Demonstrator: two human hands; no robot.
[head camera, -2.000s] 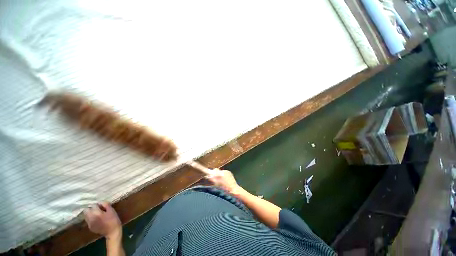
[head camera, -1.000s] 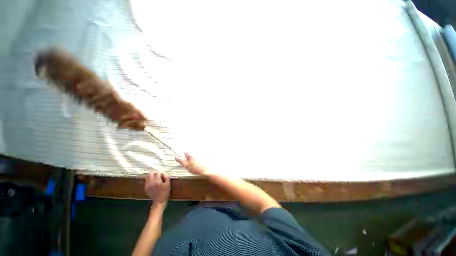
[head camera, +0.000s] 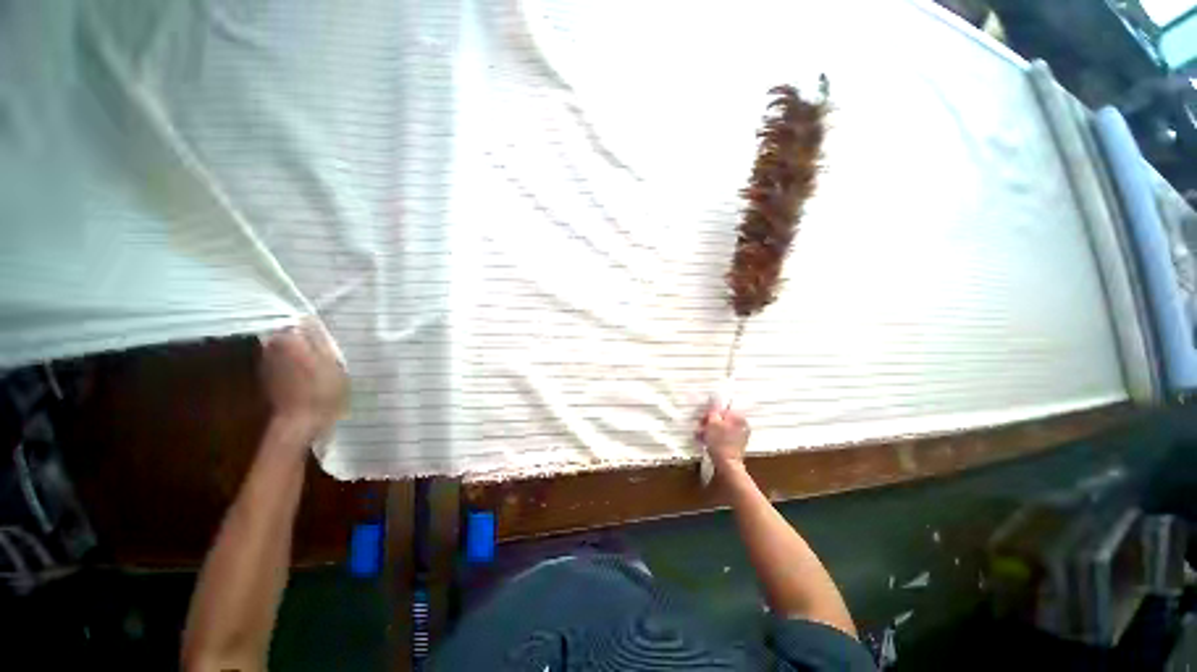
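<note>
Striped cream-white fabric (head camera: 591, 355) covers most of the table, with folds and wrinkles at the left and middle. My left hand (head camera: 302, 381) is closed on the fabric's near edge at the left, where the cloth is pulled up and folded. My right hand (head camera: 723, 432) holds the thin white handle of a brown feather duster (head camera: 777, 204). The duster points away from me over the fabric, its feathers at the middle right. The handle's lower end shows below my right hand at the table edge.
The brown table edge (head camera: 840, 473) runs along the near side. A metal double rail with blue end pieces (head camera: 482, 536) crosses it at lower left. At the right lie a pale roll (head camera: 1096, 236) and a blue-white roll (head camera: 1153, 250). Cardboard boxes (head camera: 1096, 565) stand on the floor.
The view has shifted left along the table, showing the rail. The duster has swung from the left to point away from me at the right. My left hand now has the fabric edge pulled up.
</note>
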